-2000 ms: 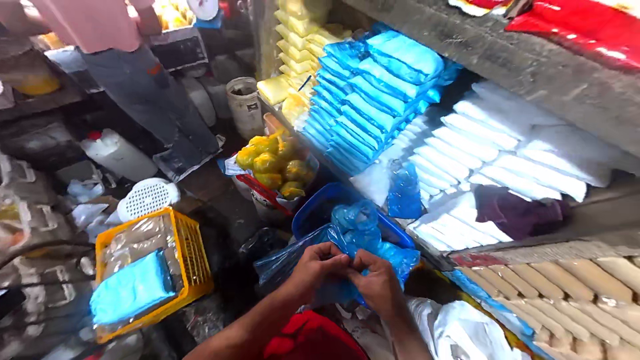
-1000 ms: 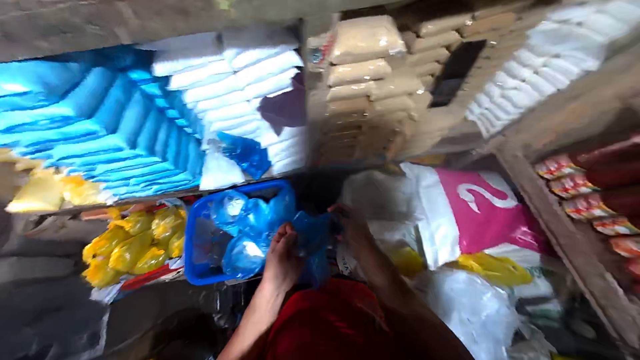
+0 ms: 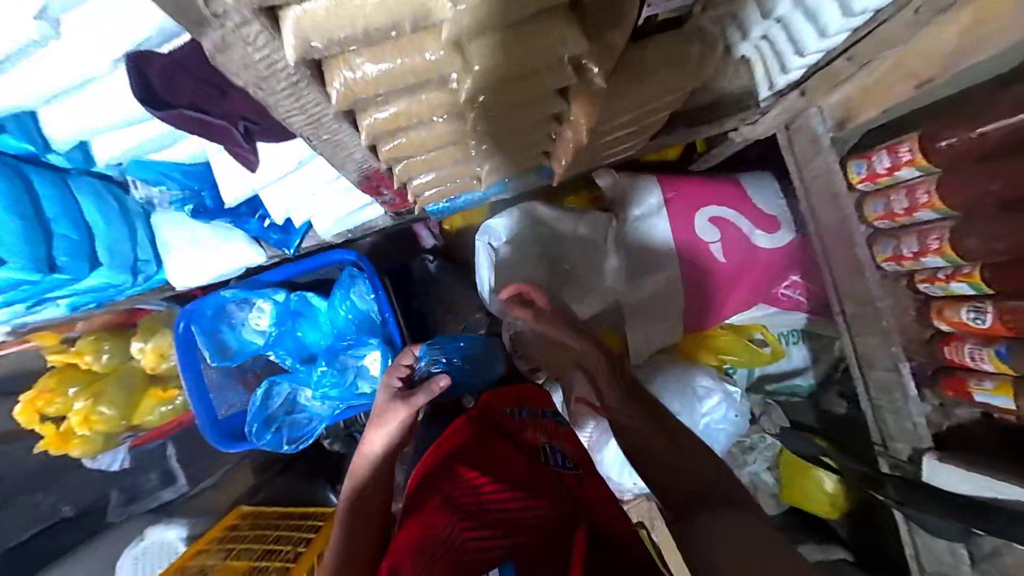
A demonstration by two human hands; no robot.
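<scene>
My left hand holds a small blue plastic bag, its thumb and fingers around the bag's left side, just right of a blue plastic basin. Several filled blue plastic bags lie in that basin. Over the open mouth of a white woven sack is my right hand, its fingers partly curled; whether anything is between them cannot be told. The sack's inside is mostly hidden by that hand. A second woven sack with a pink panel lies against it on the right.
Brown-filled plastic packs are stacked on a shelf ahead, with white packs and blue packs on the left. Yellow bags sit left of the basin, a yellow crate below. Bottles line the right, behind a wooden post.
The view has swung to the right. A second ago both hands were together at a blue bag by the basin; now my right hand is apart, over the white sack, and the left holds a bag.
</scene>
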